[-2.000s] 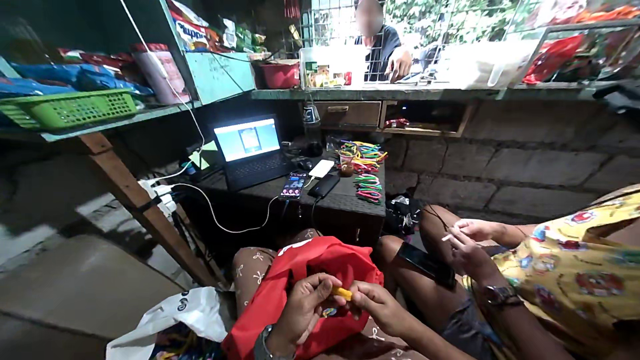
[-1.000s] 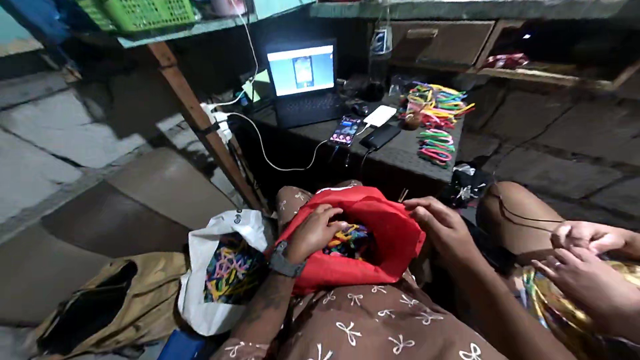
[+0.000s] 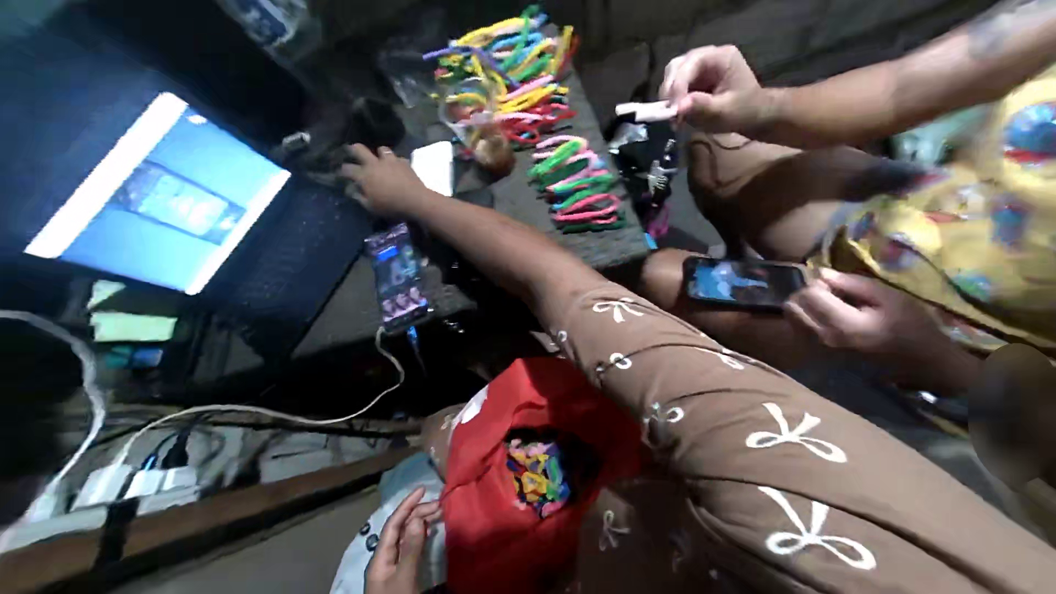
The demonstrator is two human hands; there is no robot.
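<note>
My right hand (image 3: 384,180) reaches over the dark table, fingers spread, beside a white rectangular item (image 3: 433,167) and dark small items by the laptop (image 3: 206,206). What lies under its fingers is too dark and blurred to tell. My left hand (image 3: 404,540) is at the bottom edge, partly cut off, with nothing seen in it, next to a red cloth bag (image 3: 487,478). The bag lies open at my lap, with small multicoloured pieces (image 3: 538,474) inside. Bundles of coloured cord-like loops (image 3: 511,74) lie on the table, with a neater row (image 3: 577,183) nearer its edge.
A lit phone (image 3: 398,276) with a white cable (image 3: 272,412) lies at the table's edge. Plugs and a power strip (image 3: 136,487) are at lower left. At right sits another person, one hand (image 3: 718,87) holding a small pale item, the other (image 3: 858,313) at a phone (image 3: 742,283).
My right hand has left the red bag and now reaches over the table. My left hand has come out of the bag's opening and is beside it. The view has tilted strongly and come closer.
</note>
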